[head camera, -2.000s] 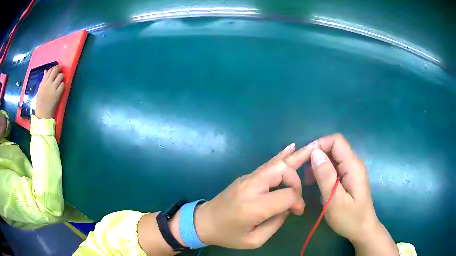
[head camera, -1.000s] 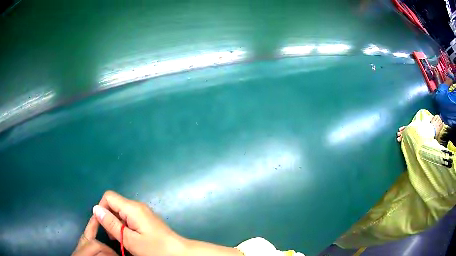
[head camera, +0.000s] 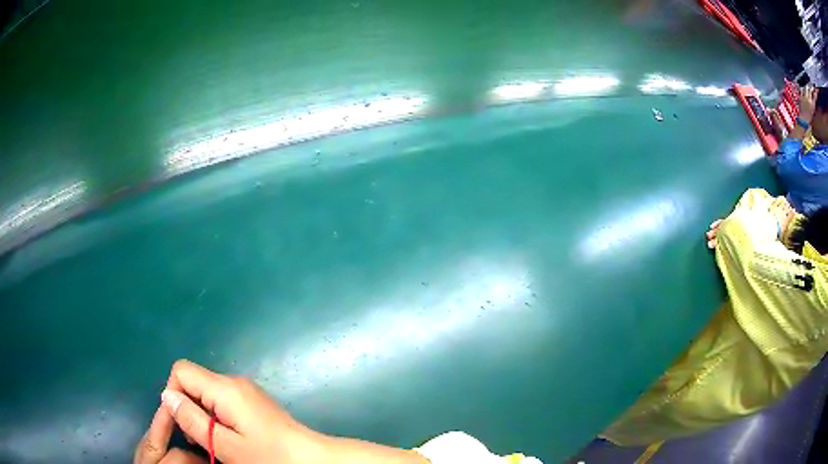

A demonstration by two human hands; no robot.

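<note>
My right hand [head camera: 238, 419] is at the lower left of the picture, its thumb and index fingertips pinched together. A short piece of thin red cable [head camera: 211, 439] runs down from the fingers past the bottom edge. The cable's end is hidden by the fingertips. My left hand [head camera: 162, 442] is mostly cut off by the bottom edge; only some fingers show, touching or close to my right fingertips. Whether they hold anything cannot be seen.
A long shiny green work surface [head camera: 409, 217] fills most of the view. At the right sits a person in a yellow smock [head camera: 772, 263]. Beyond, a person in blue [head camera: 803, 168] is beside a red-orange pad [head camera: 756, 120] with a dark device. Grey floor shows lower right.
The view has swung to the right; the neighbour's tablet and pad at the left are out of view. My hands have moved to the lower left, the right still holding the cable.
</note>
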